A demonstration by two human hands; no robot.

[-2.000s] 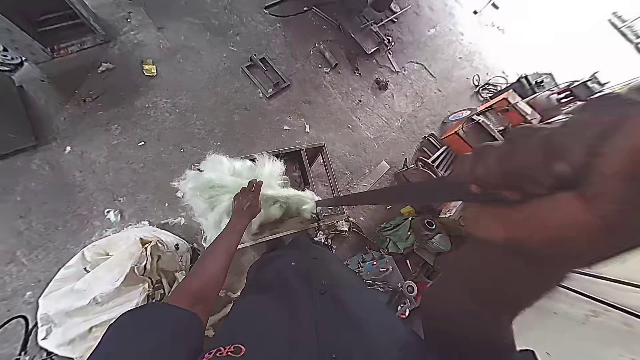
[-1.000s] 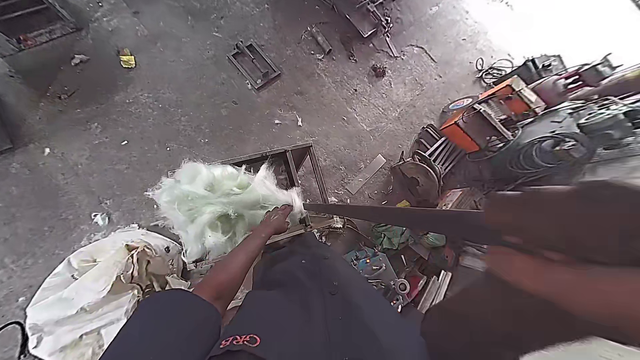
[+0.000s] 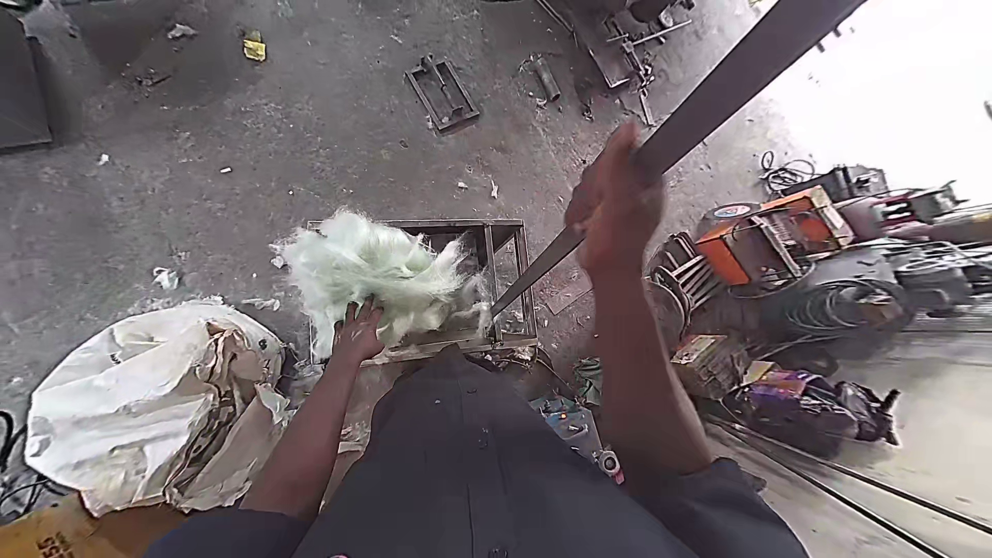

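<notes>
My left hand (image 3: 360, 332), fingers spread, rests on the near side of a pile of pale green-white fibre (image 3: 372, 271). That pile lies on a rectangular metal frame (image 3: 510, 341) low in front of me. In my right hand (image 3: 624, 205) is a long flat dark metal bar (image 3: 721, 77), gripped partway along. The bar slants from the top right down to the frame. Its lower end is beside the right edge of the fibre, where a small tuft lies; whether they touch I cannot tell.
A white sack (image 3: 132, 387) lies at left. Orange machines (image 3: 756, 240), coiled cable (image 3: 841, 306) and a stack of blocks (image 3: 709, 364) are at right. Beyond the frame, a small metal frame (image 3: 443, 93) and a short pipe (image 3: 545, 77) lie on the concrete floor.
My right hand, with the bar in it, has swung from the right to nearer the middle, and the bar now slants steeply upward. My left hand has moved left from the bar's lower end onto the fibre.
</notes>
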